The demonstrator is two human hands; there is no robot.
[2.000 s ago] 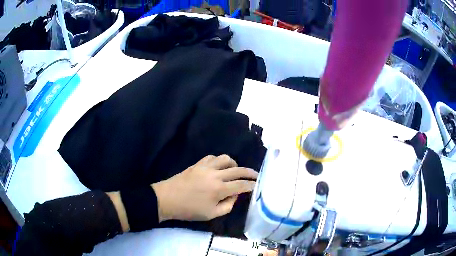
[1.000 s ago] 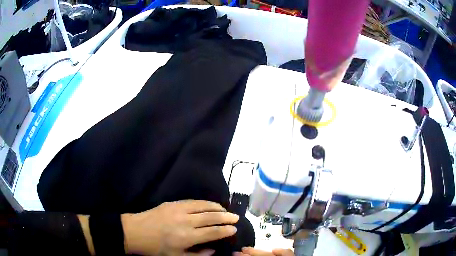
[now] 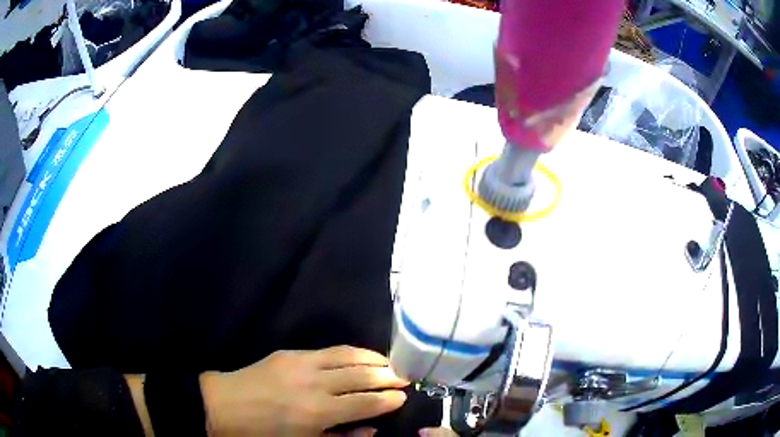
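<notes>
A long black cloth (image 3: pixel 257 205) spreads over the white table left of the white sewing machine head (image 3: pixel 590 265). My left hand (image 3: pixel 304 394) lies flat on the cloth's near end, fingers together and pointing right, close to the presser foot area, pressing the cloth down. Only fingertips of my right hand (image 3: pixel 438 432) show at the bottom edge, by the cloth under the head; the rest is cut off. The needle is hidden or too small to make out. The shiny metal guard (image 3: pixel 523 375) is on the head's front.
A magenta tube (image 3: pixel 556 68) stands over the head on a grey ribbed base with a yellow ring (image 3: pixel 552 195). Black bundled cloth (image 3: pixel 274 30) lies at the far edge. A clear plastic bag (image 3: pixel 650 128) is at the back right. Yellow snips (image 3: pixel 594 428) are partly visible right of the needle area.
The view has shifted closer to the machine head. The cloth's near end now reaches under the head, covering the bed part that showed before. My right hand shows less than a second ago.
</notes>
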